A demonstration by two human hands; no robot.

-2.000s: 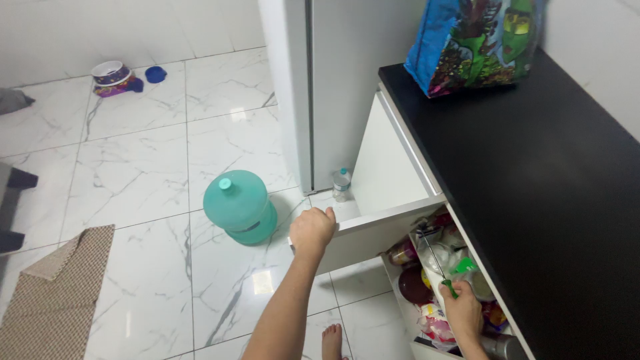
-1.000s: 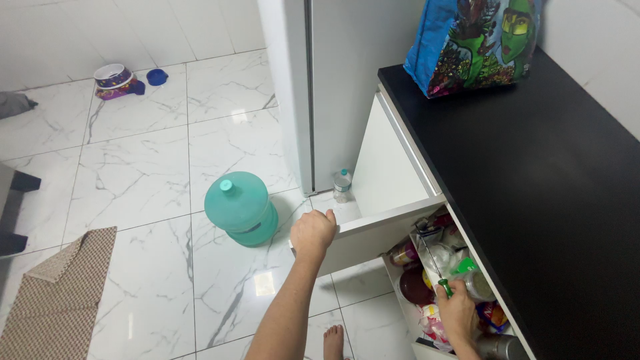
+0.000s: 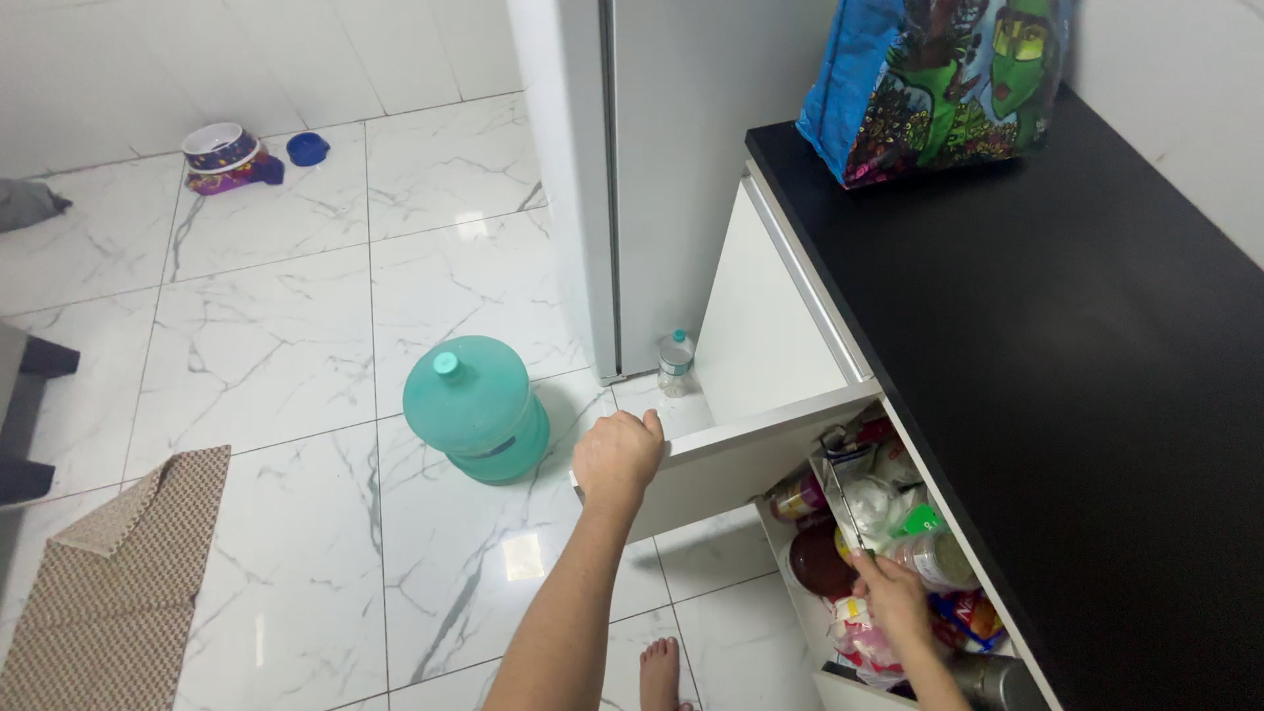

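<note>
My left hand [image 3: 618, 456] is closed over the top outer corner of a white cabinet door [image 3: 731, 464] that stands swung out. Inside the cabinet, my right hand [image 3: 889, 588] grips a thin metal tool [image 3: 847, 504], perhaps a screwdriver, whose handle my fingers mostly cover. Its shaft points up and away over the pantry goods. Around that hand lie a jar with a pale lid [image 3: 938, 561], a dark red round container [image 3: 820, 561], clear plastic bags [image 3: 874, 502], a green package [image 3: 920, 520] and a pink and white bag [image 3: 861, 637].
A teal water jug [image 3: 474, 410] stands on the tiles left of the door. A small clear bottle [image 3: 675, 363] is beside the refrigerator [image 3: 691, 178]. The black countertop [image 3: 1037, 375] bears a colourful bag [image 3: 938, 94]. A woven mat [image 3: 128, 583] and pet bowls [image 3: 222, 148] lie at left.
My right hand has shifted slightly, and the tool's green handle, visible before, is now mostly covered by it. My left hand stays at the door's corner.
</note>
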